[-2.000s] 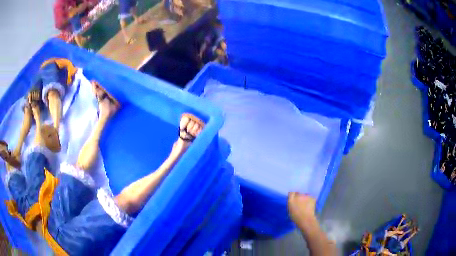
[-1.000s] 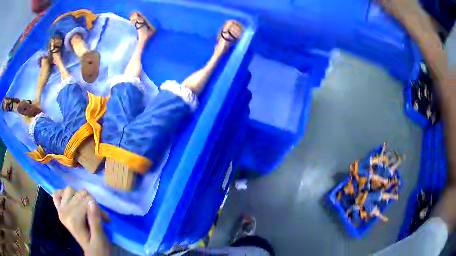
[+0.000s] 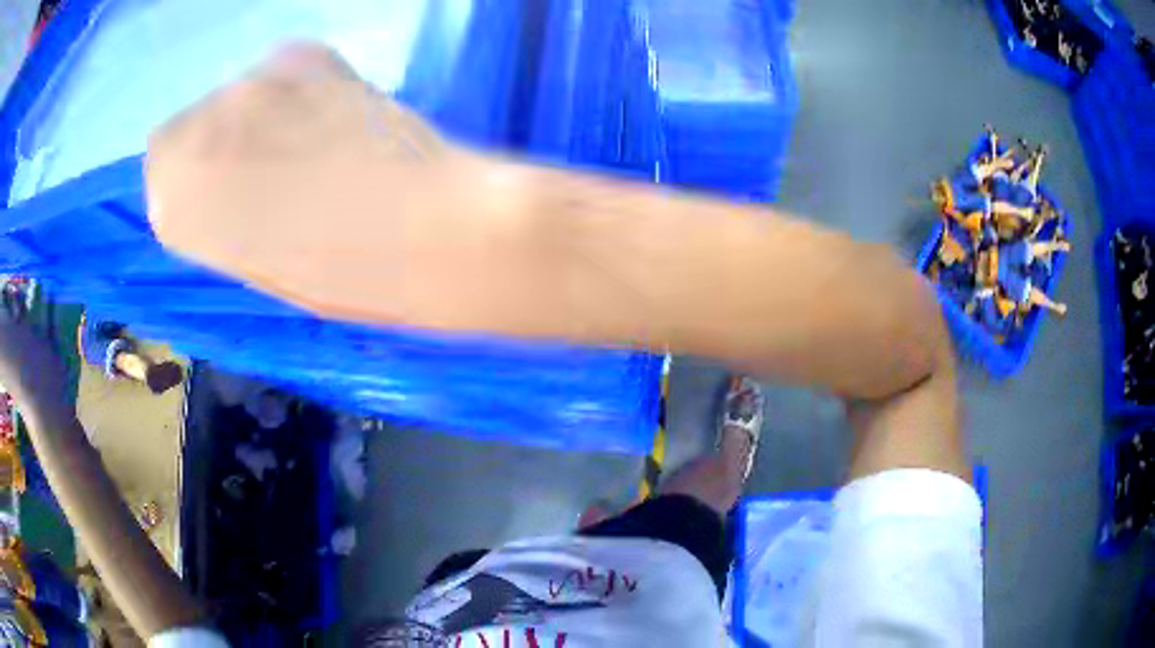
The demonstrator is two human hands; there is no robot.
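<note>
My right hand [image 3: 272, 158] is blurred over the lined blue tray [image 3: 76, 209] at the upper left; my forearm crosses the view and hides part of it. The fingers cannot be made out. White liner [image 3: 165, 76] shows in the tray, which sits on a stack of blue trays. No leg part shows in its visible area. My left hand [image 3: 10, 348] is at the left edge, cut off and blurred, over the bench and belt side; whether it holds anything cannot be told. A leg part [image 3: 114, 352] with blue shorts lies on the tan bench [image 3: 133, 443].
A floor tray [image 3: 1001, 260] of orange-and-blue figure parts stands at right. Crates of dark small parts [image 3: 1134, 317] line the right edge. Another lined tray [image 3: 779, 557] is at the lower right. A dark crate [image 3: 260, 506] stands beside the bench. My foot [image 3: 741, 418] is on the grey floor.
The view has swung down and toward the bench. My right arm has come across the tray. My left hand has left the tray's rim for the far left. The tray's leg parts no longer show.
</note>
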